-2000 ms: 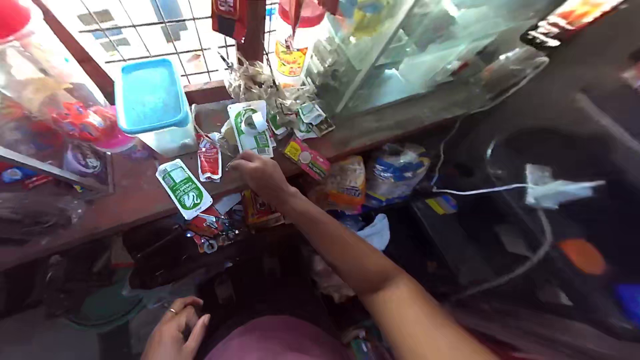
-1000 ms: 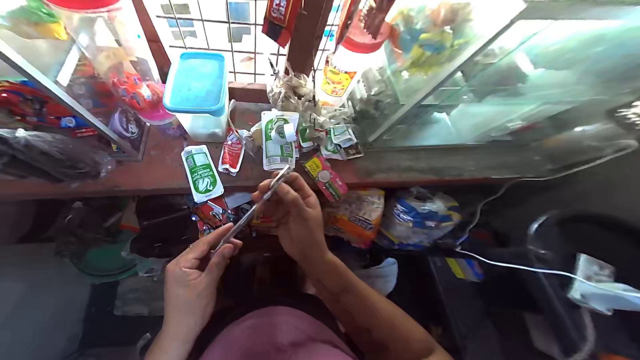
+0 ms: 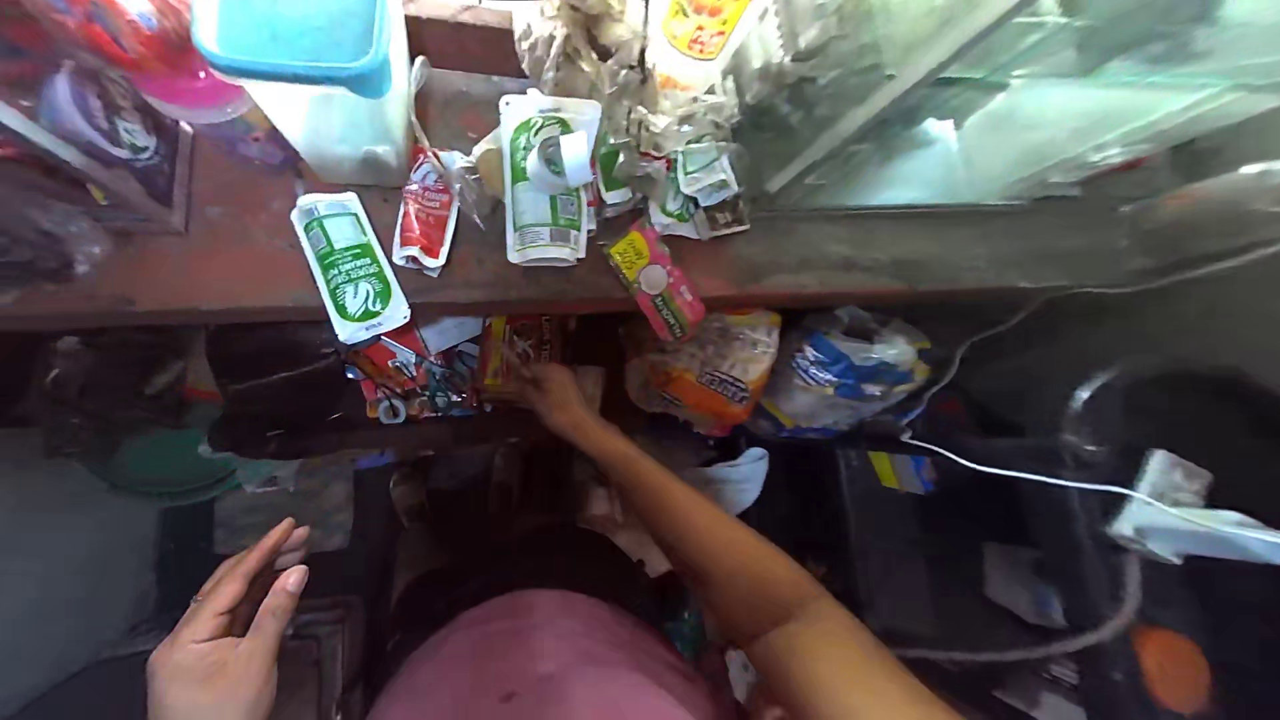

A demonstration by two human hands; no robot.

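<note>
My right hand [image 3: 552, 393] reaches onto the shelf under the counter, at a red and yellow box [image 3: 505, 355]; its fingers are blurred, and whether it holds anything is unclear. To the left of that box lie scissors and small tools [image 3: 425, 375]. My left hand [image 3: 235, 625] is at the lower left, fingers apart and holding nothing. Above, on the wooden counter [image 3: 480, 285], are a green and white pouch [image 3: 352, 270], a red sachet [image 3: 427, 210], another green and white pouch [image 3: 535, 220] with a white tape roll [image 3: 560, 162] on it, and a pink and yellow pack [image 3: 655, 280].
A tub with a blue lid [image 3: 295, 40] stands at the counter's back left. A glass case [image 3: 950, 130] fills the back right. An orange plastic package [image 3: 710, 375] and a blue and white one [image 3: 845, 370] sit below the counter edge. A white cable [image 3: 1010, 475] crosses the right.
The thin, long item that both hands held one second ago is no longer visible in them. My right hand has moved to the shelf; my left hand has moved down and left.
</note>
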